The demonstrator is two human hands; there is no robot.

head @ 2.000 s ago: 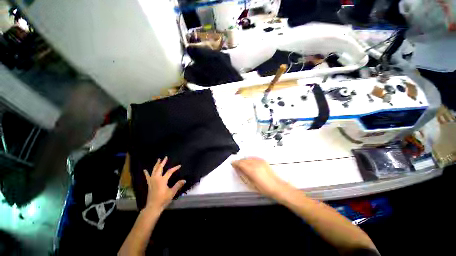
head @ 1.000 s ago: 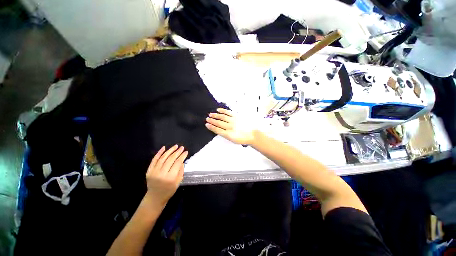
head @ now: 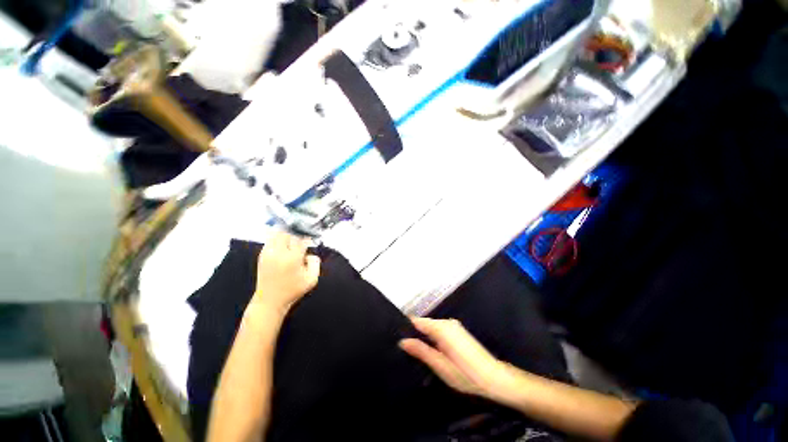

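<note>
The black fabric panel (head: 328,345) lies on the white table below the needle area and hangs over the table's front edge. My left hand (head: 288,269) is on the panel's upper edge beside the needle area, fingers curled; they seem to grip the cloth. My right hand (head: 449,352) is at the panel's right edge by the table's front edge, thumb apart from the fingers, with the cloth edge at the fingertips. The white sewing machine head (head: 302,138) stands above the cloth. Its metal needle area (head: 335,216) is slightly blurred, and the needle tip cannot be made out.
A black strip (head: 367,108) lies over the machine arm. A plastic-wrapped dark item (head: 566,116) lies on the table at the right. Red-handled scissors (head: 555,250) rest in the blue basket (head: 529,264) below the table edge (head: 484,263). A wooden-coloured rod (head: 177,119) rises at upper left.
The view has turned and come closer to the machine. The panel has moved from the table's left part to the needle area. My left hand has moved up beside the needle; my right hand is at the front edge.
</note>
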